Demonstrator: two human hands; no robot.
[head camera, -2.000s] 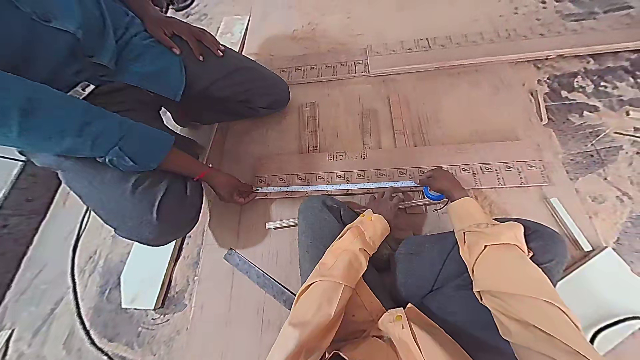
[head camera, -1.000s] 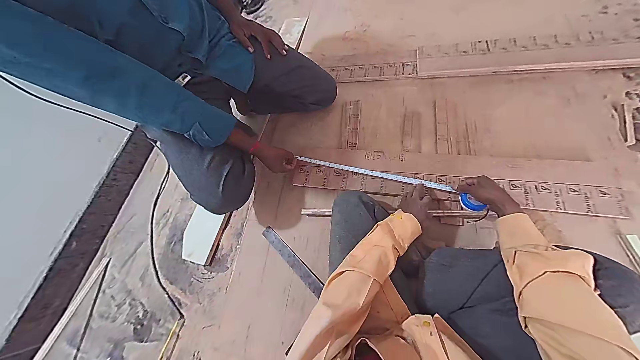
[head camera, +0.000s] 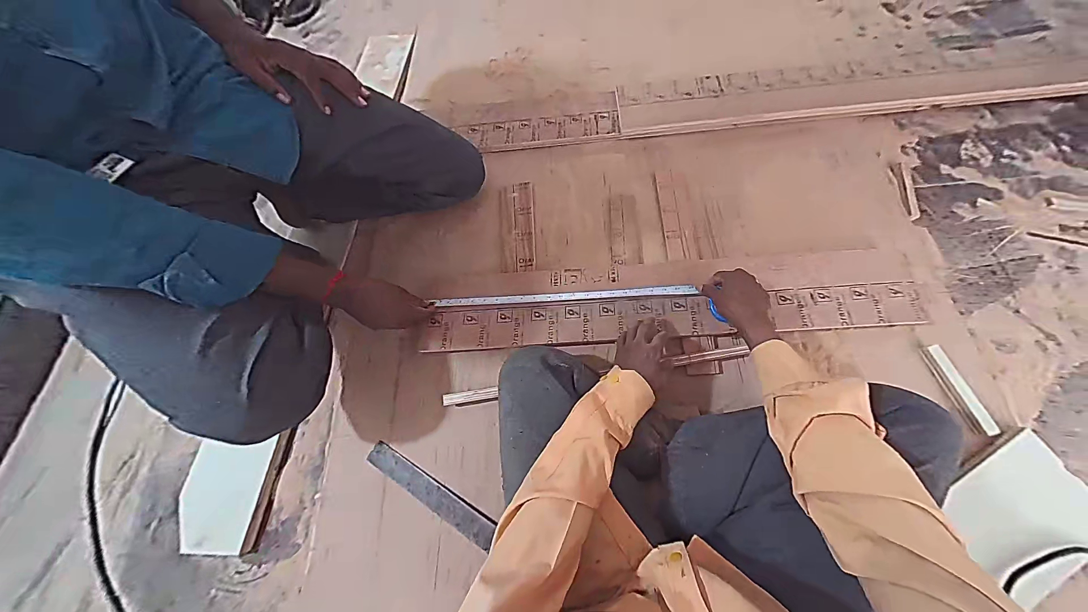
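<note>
A tape measure (head camera: 716, 311) with a blue case is in my right hand (head camera: 738, 299). Its blade (head camera: 569, 297) runs left along a printed plywood strip (head camera: 837, 308), and a co-worker's hand (head camera: 382, 303) holds the far end at the strip's left end. My left hand (head camera: 646, 347) rests at the strip's near edge, beside a thin wooden batten (head camera: 714, 354); whether it grips anything is hard to tell. Short wooden pieces (head camera: 522, 225) lie beyond the strip on the large plywood sheet (head camera: 578, 170).
The co-worker kneels at the left, one knee (head camera: 425, 170) on the sheet. A metal straightedge (head camera: 432, 493) lies near my left knee. Longer plywood strips (head camera: 816, 106) lie farther back. White-faced boards (head camera: 229, 497) and a black cable (head camera: 95, 493) are at the left, with debris (head camera: 994, 195) at the right.
The tape blade, slanted across the strip a second ago, now lies closer to parallel with the strip's length. My right hand with the tape case has shifted up onto the strip.
</note>
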